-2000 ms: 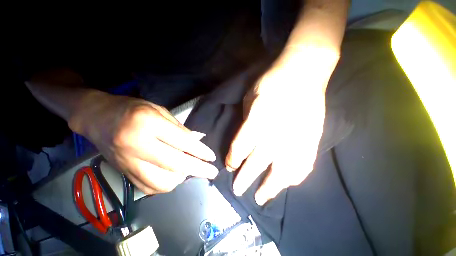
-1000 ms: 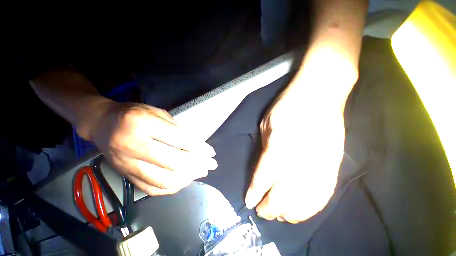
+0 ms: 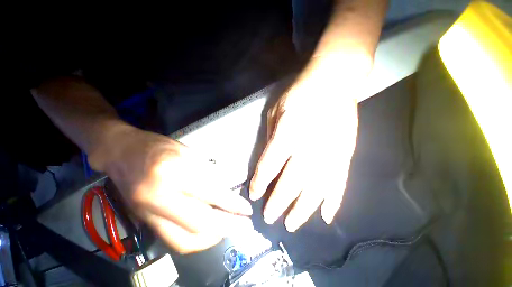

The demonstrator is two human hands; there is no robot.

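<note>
The dark cloth lies over the table from the centre to the right. A thin wavy seam or edge line runs across its lower part. My left hand, right of centre, lies palm down on the cloth with its fingers spread. My right hand, left of centre, has its fingertips by the cloth's left edge, just above the presser foot area. Glare and blur hide whether these fingers grip the cloth. The foot area is shiny, with a blue spot; the needle cannot be made out.
Scissors with a red loop lie at lower left, their dark handle partly behind my right hand, beside a pale block. A bright yellow shape stands at the right edge. The pale table has a speckled strip along its edge.
My left hand has moved left and its fingers have spread. My right hand has come down towards the foot area. The cloth has shifted, baring table at upper right and below the speckled strip.
</note>
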